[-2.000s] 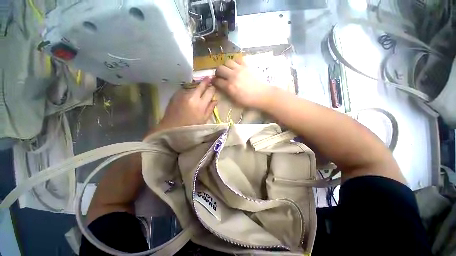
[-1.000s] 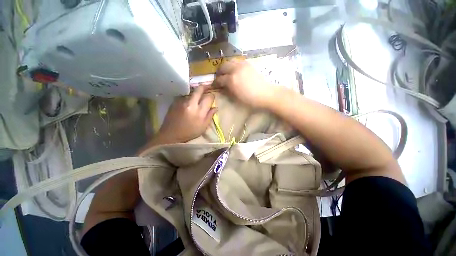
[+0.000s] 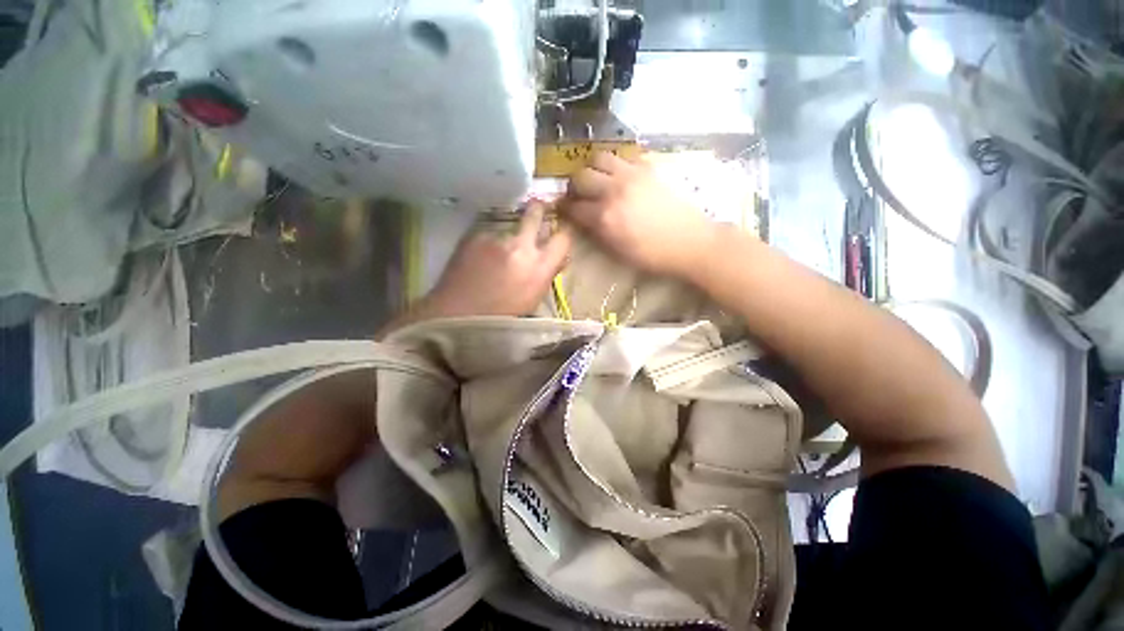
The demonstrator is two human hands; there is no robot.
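Observation:
A beige bag body (image 3: 616, 431) lies open toward my lap, with a zipper (image 3: 641, 512) curving along its opening and a brand label (image 3: 530, 520) inside. Its far edge reaches under the orange-yellow clamp (image 3: 586, 157) of the white sewing machine (image 3: 358, 105). My left hand (image 3: 508, 265) lies on the bag's far part just left of the yellow binding (image 3: 562, 296), fingers at the clamp's front edge. My right hand (image 3: 629, 212) pinches the fabric at the clamp, fingertips bent down and partly hidden. A beige shoulder strap (image 3: 210, 372) loops out to the left.
Piles of beige bags (image 3: 99, 173) lie at the left, beside a dark plate (image 3: 314, 265) with thread ends. Red and dark sticks (image 3: 857, 253) lie right of the clamp. More beige straps (image 3: 1023, 234) lie on the white table's right side.
The whole view has shifted, so the machine and bag appear further right. Both hands remain at the clamp's front edge, with small finger movements on the fabric.

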